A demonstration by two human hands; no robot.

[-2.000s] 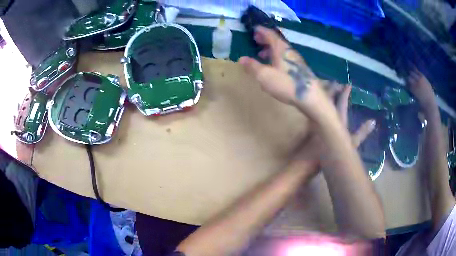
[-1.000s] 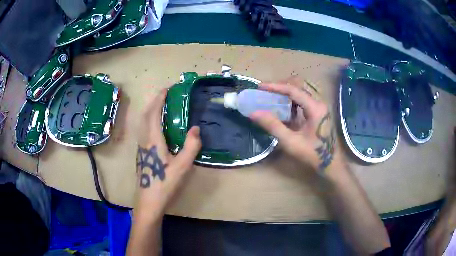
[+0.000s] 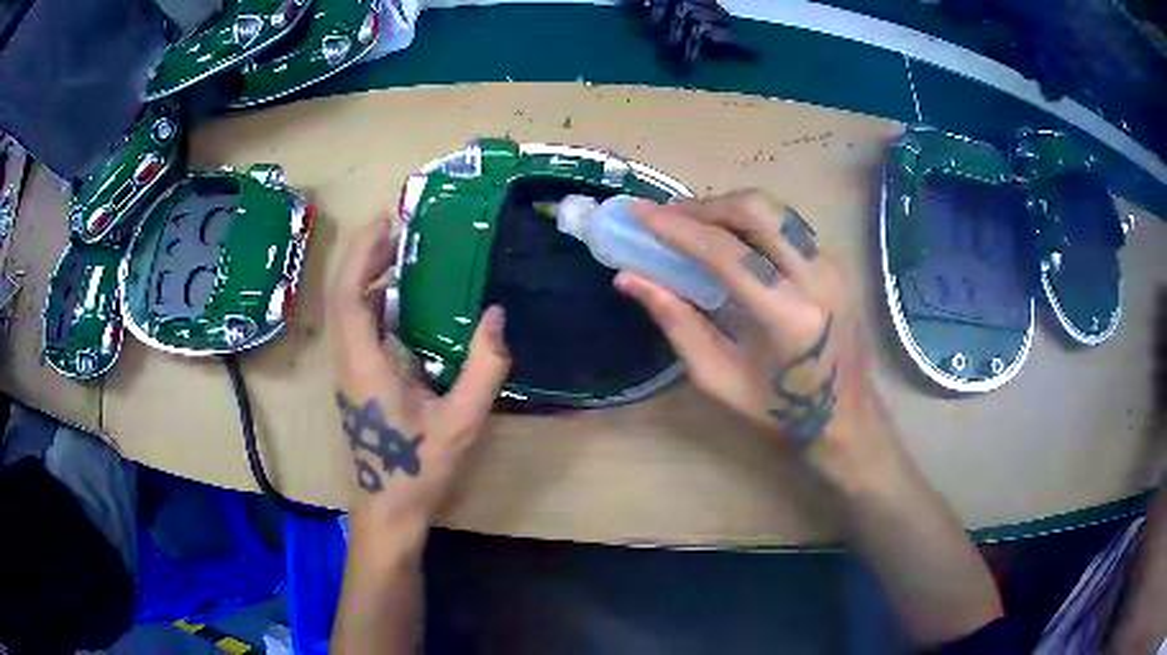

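A glossy green car body point(image 3: 448, 262) with a pale rim lies on the cardboard in front of me, its dark recess facing up. My left hand point(image 3: 416, 390) grips its solid green end, thumb at the recess edge and fingers round the outside. My right hand point(image 3: 755, 314) holds a translucent white glue bottle point(image 3: 646, 250), tilted with its narrow tip over the upper left part of the recess. Whether the tip touches the surface I cannot tell. The right hand hides part of the body's rounded end.
Several green bodies point(image 3: 275, 262) lie at the left, some overlapping. Two more bodies point(image 3: 953, 365) stand at the right. A dark strip of black parts point(image 3: 691, 28) is at the back. A black cable point(image 3: 246, 429) crosses the cardboard's front edge. Part of a person's arm point(image 3: 1143, 595) shows at the right edge.
Since one second ago, the bottle tip has moved slightly up and left, and the bottle tilts more. The held body has shifted a little left and turned slightly. Two seconds ago the bottle stood behind the cardboard.
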